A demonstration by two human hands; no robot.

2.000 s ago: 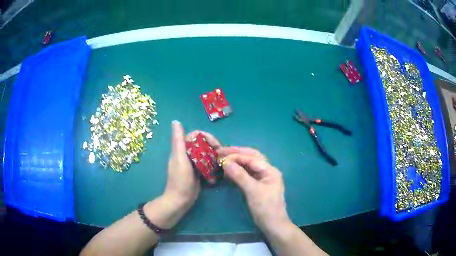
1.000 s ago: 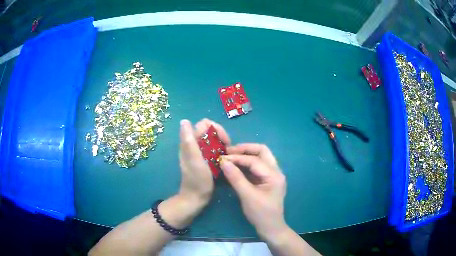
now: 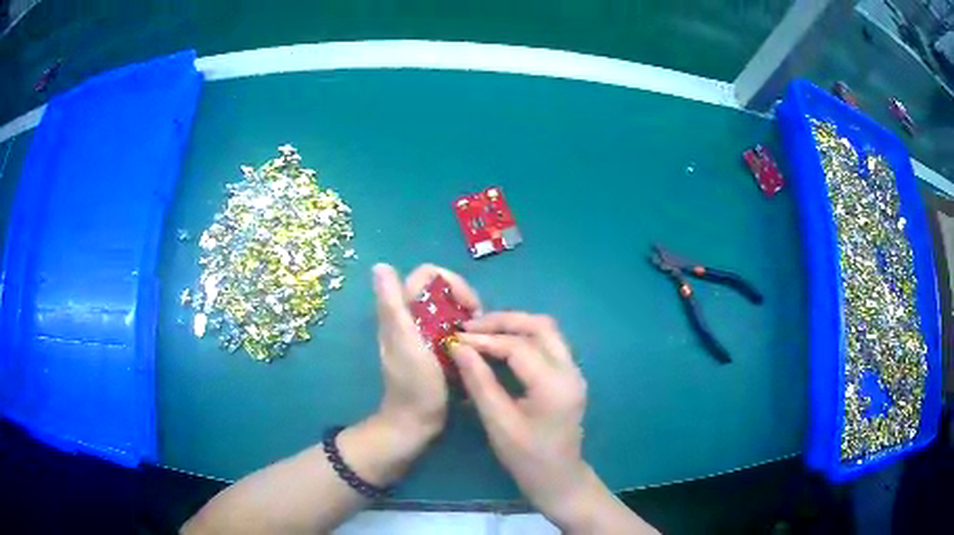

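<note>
My left hand (image 3: 410,361) holds a red circuit board (image 3: 437,308) upright and tilted between palm and fingers, near the middle front of the mat. My right hand (image 3: 523,392) pinches a tiny gold-yellow metal part (image 3: 452,342) between thumb and fingertips, at the board's lower right edge. Whether the part is seated in the board cannot be told. A second red board (image 3: 487,222) lies flat on the mat beyond my hands. A heap of gold-silver parts (image 3: 274,256) lies to the left of my hands.
An empty-looking blue tray (image 3: 89,261) stands at the left. A blue tray (image 3: 819,313) full of gold-silver parts stands at the right, with a red board (image 3: 764,170) by its upper left edge. Open pliers (image 3: 693,298) lie right of my hands. A pale rail (image 3: 460,57) crosses behind.
The view has shifted, so the bench things sit further right than in the earliest frame. The held board has turned a little in my left hand. My right fingertips stay at its edge.
</note>
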